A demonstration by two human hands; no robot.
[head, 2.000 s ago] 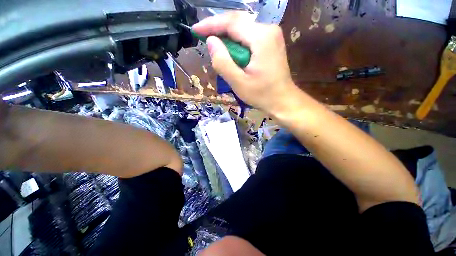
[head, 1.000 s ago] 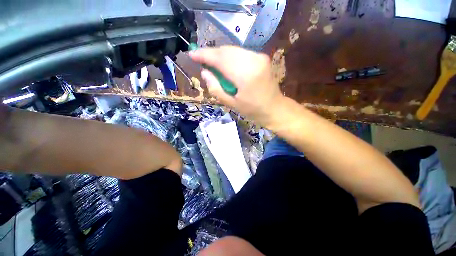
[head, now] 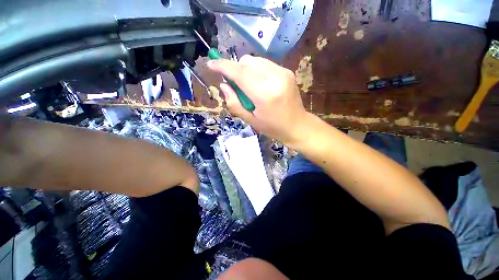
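My right hand [head: 265, 93] grips the green-handled screwdriver [head: 239, 94] beside the machine's lower end. Its thin shaft points up and left to the dark mechanism of the grey cloth-cutting machine [head: 60, 33]; whether the tip touches a screw cannot be told. The machine lies across the upper left. The silver base plate [head: 290, 30] with a rounded end shows at the top. My left forearm reaches to the left edge, but my left hand is out of the picture.
On the brown table [head: 350, 71] lie a small black part [head: 392, 81], a brush with an orange-yellow handle [head: 475, 104] at the right and white paper [head: 462, 11] at the top. A thin metal rod [head: 197, 75] lies near the front edge. Cloth offcuts lie below.
My right hand has moved down, away from the base plate, with the screwdriver. More of its shaft and of the base plate shows. The left forearm has barely moved.
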